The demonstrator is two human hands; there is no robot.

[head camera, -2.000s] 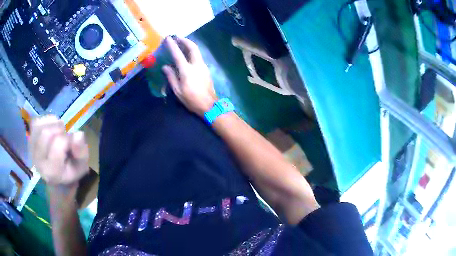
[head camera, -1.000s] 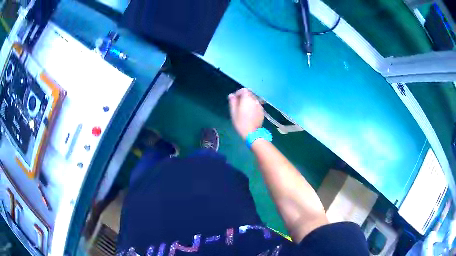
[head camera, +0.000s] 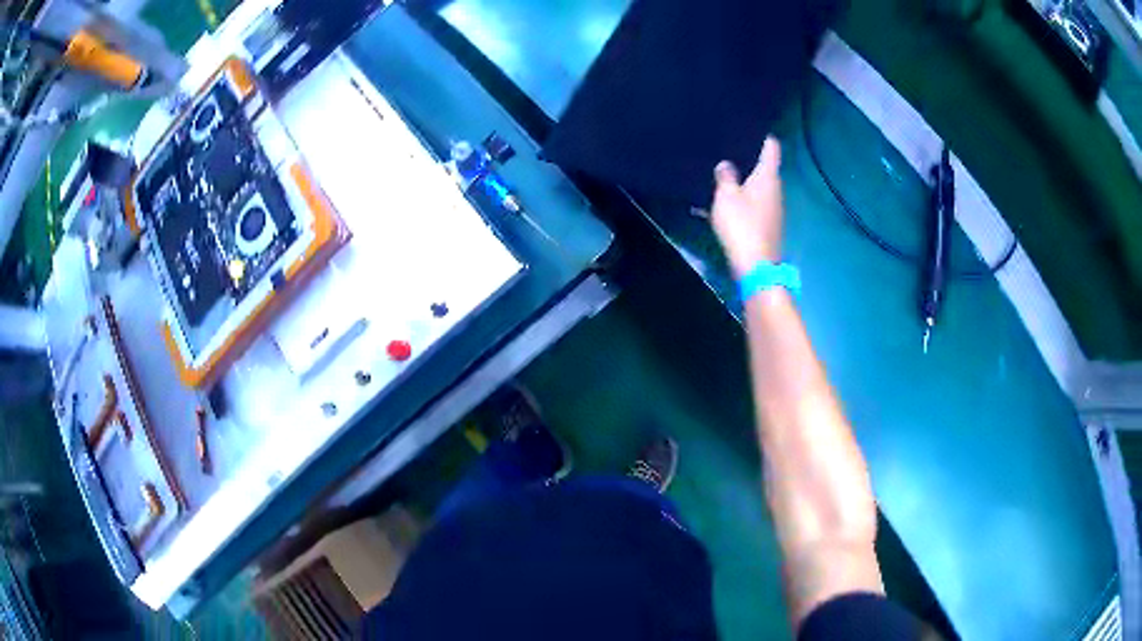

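Observation:
My right hand point(head camera: 749, 207) reaches over the green line surface point(head camera: 933, 482) at the near edge of a large flat dark sheet or tray point(head camera: 701, 94). Its thumb and fingers are apart. Whether the fingertips touch the sheet cannot be told. My left hand is out of the picture. On the white bench at left, an open laptop base point(head camera: 207, 219) with a dark board, battery and fans sits in an orange-bordered holding fixture point(head camera: 313, 207).
An electric screwdriver point(head camera: 937, 238) with a looped cable lies on the line at right. The bench has a red emergency stop button point(head camera: 398, 351), small black buttons point(head camera: 363, 377) and an air regulator point(head camera: 466, 157). A hand screwdriver point(head camera: 203, 438) and cardboard box point(head camera: 363, 564) also show.
The view has swung, showing more of the bench and the dark sheet. My right hand has moved forward to the sheet and its fingers have spread. My left hand, seen two seconds ago, is out of view.

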